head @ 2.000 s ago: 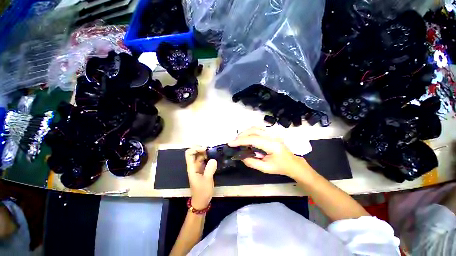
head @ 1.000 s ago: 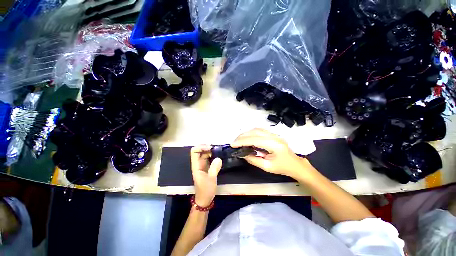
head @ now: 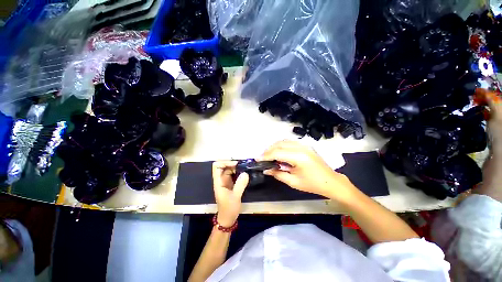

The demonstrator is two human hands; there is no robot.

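A glossy black housing [head: 254, 175] is held between both hands above the dark work mat [head: 195, 184]. My left hand [head: 227, 184] grips its left side, thumb in front. My right hand [head: 294, 168] has its fingers at the housing's upper right side. A small part in the right fingertips cannot be made out. Small black plastic parts [head: 314, 124] lie behind the hands, at the mouth of a clear plastic bag [head: 303, 60].
Black housings are piled at left [head: 129, 129] and right [head: 435, 137]. A blue bin [head: 184, 48] stands behind. A white cloth [head: 333, 160] lies at the mat. Another person's hand with orange fingertips [head: 489, 102] is at the right edge.
The housing has tilted between my hands, and its rim now looks flatter. Both hands stay nearly in place. Another person's hand and arm have come in at the right edge.
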